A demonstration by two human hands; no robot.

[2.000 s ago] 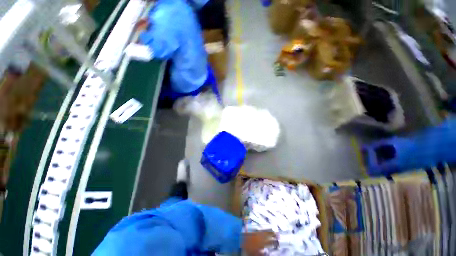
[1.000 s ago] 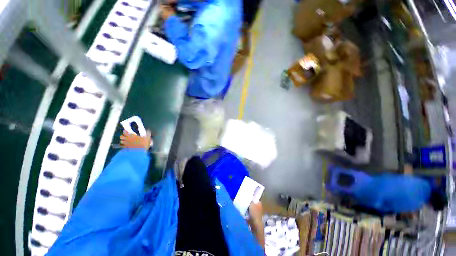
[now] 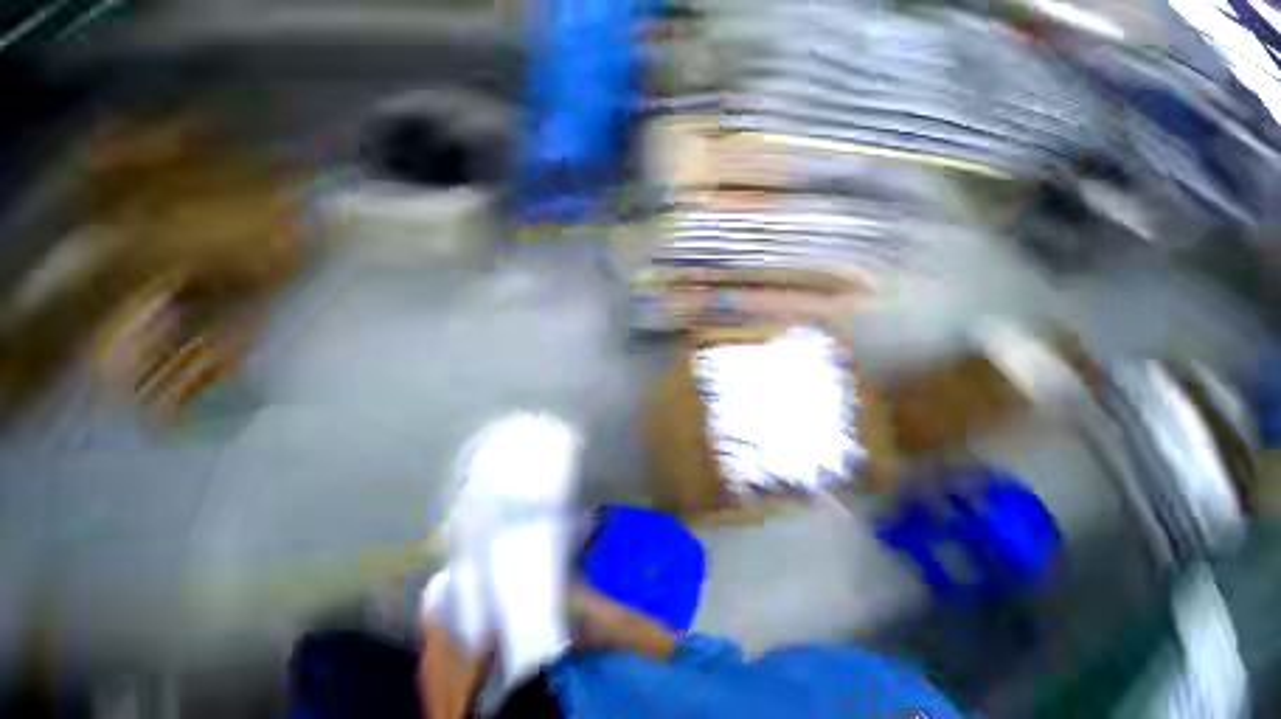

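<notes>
The frame is badly blurred. A white piece (image 3: 528, 597), perhaps an insert tray or a stack of them, is upright at the bottom, left of centre. My left hand (image 3: 447, 667) is at its left edge and my right hand (image 3: 618, 622) at its right edge; both seem to hold it. Fingers and any cutout cannot be made out. My right blue sleeve (image 3: 759, 681) comes in from the bottom right.
A white bundle (image 3: 520, 457) lies on the floor just beyond the held piece. A blue stool (image 3: 646, 565) is beside my right hand. An open carton of white pieces (image 3: 781, 410) is ahead, another blue stool (image 3: 969, 534) right of it. Brown cartons (image 3: 183, 225) are at left.
The view has swung right, away from the green bench. My left hand has left the tray on the bench, and both hands are now together at a white piece.
</notes>
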